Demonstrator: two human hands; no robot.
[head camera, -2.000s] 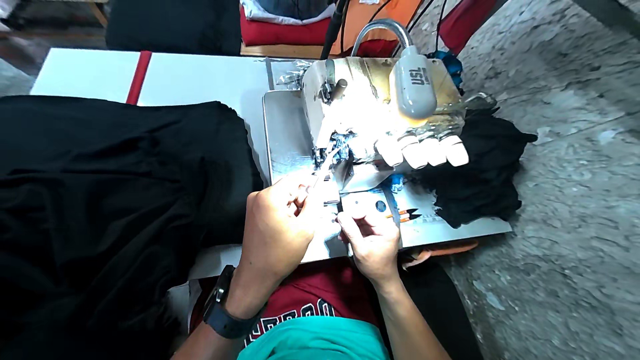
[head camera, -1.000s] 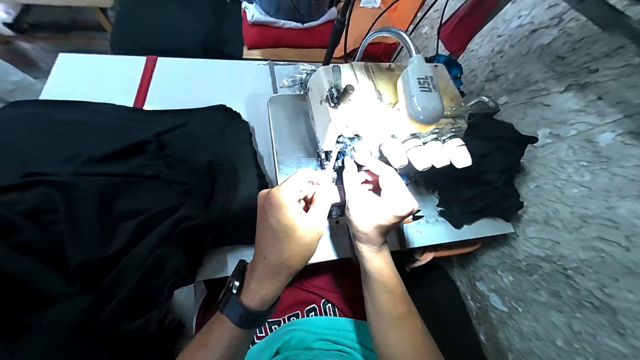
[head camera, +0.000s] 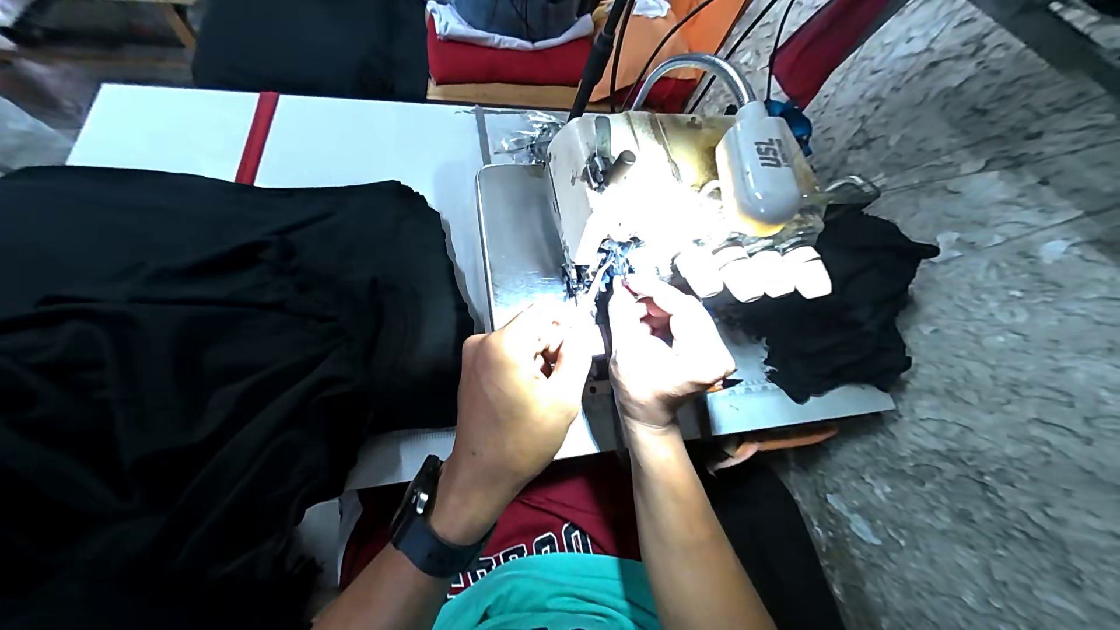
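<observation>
An overlock sewing machine (head camera: 674, 149) stands on the white table, its needle and looper area (head camera: 612, 258) under a very bright lamp (head camera: 761, 171). Just below and left of that area is my left hand (head camera: 525, 376), thumb and forefinger pinched around a thin, pale tool that looks like tweezers (head camera: 597, 287). Beside it on the right, my right hand (head camera: 661, 346) reaches up to the looper area with its fingertips close together; whether they hold a thread cannot be made out in the glare. A dark wristwatch (head camera: 424, 516) is on my left wrist.
Black fabric (head camera: 219, 332) covers the left part of the white table (head camera: 367, 140). More black cloth (head camera: 840, 306) lies right of the machine, near a rough wall. A metal plate (head camera: 521, 236) adjoins the machine's left side. Folded clothes (head camera: 516, 57) are stacked behind.
My right hand has moved up from near the table's front edge to the looper area, where it stays. My left hand remains close to the machine's front.
</observation>
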